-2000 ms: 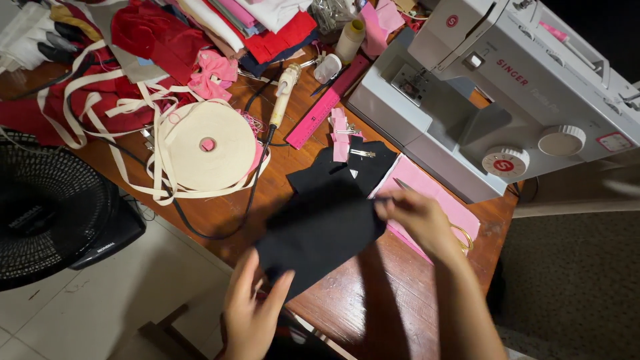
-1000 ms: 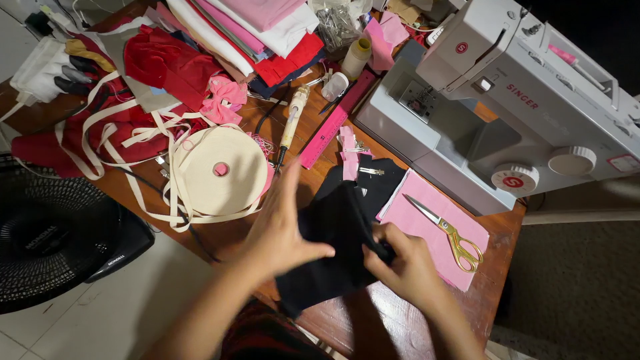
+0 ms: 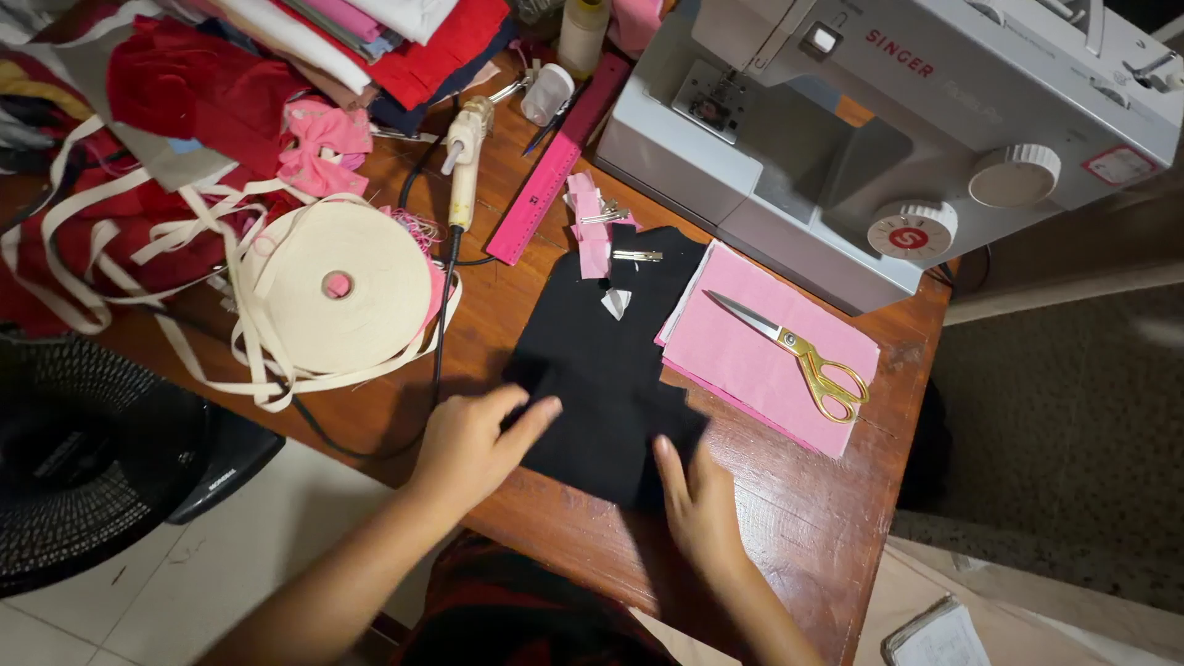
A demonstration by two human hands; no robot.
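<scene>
Black fabric lies spread near the front edge of the wooden table, over or against more black fabric whose top end reaches further back. My left hand is at its left edge, thumb and fingers around the border. At the right edge my right hand pinches the cloth between thumb and fingers. Metal hair clips and pink fabric scraps rest on the back part, with a small white scrap. Gold-handled fabric scissors lie on stacked pink fabric to the right.
A Singer sewing machine stands at the back right. A pink ruler, hot glue gun and roll of cream tape lie behind and left. Red fabric is piled at the back left; a black fan stands beside the table.
The black fabric was held up, then folded between my hands; now it lies flat on the table. My left hand has moved from over the cloth to its left edge.
</scene>
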